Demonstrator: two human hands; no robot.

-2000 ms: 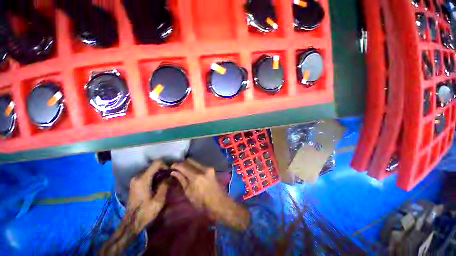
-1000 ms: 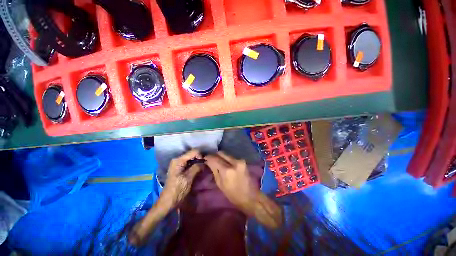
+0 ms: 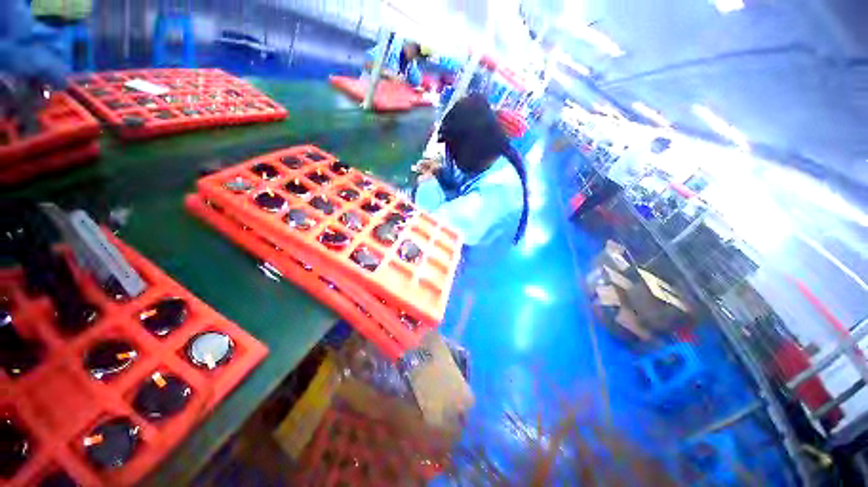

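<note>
Neither my left hand nor my right hand shows. The nearest red compartment tray (image 3: 249,356) is cut off at the lower left. It holds dark round watch heads (image 3: 162,394), several with orange tabs, and one with a pale face (image 3: 209,349). A pale grey strap (image 3: 103,252) and dark straps (image 3: 40,257) stand at its upper left. Stacked red trays (image 3: 433,276) sit to the right at the bench edge, with watch heads (image 3: 366,257) in many pockets and some pockets bare near the right end.
The green bench (image 3: 205,271) runs away to the back, with more red trays (image 3: 205,119). A person in light blue (image 3: 485,209) sits beyond the stack. Below are cardboard (image 3: 440,382) and another red tray (image 3: 357,452). Boxes (image 3: 623,295) and a blue stool (image 3: 666,371) stand right.
The view has swung right and up, from the lap to the bench and hall. Both hands, seen together at a small dark thing over the lap, have left the picture.
</note>
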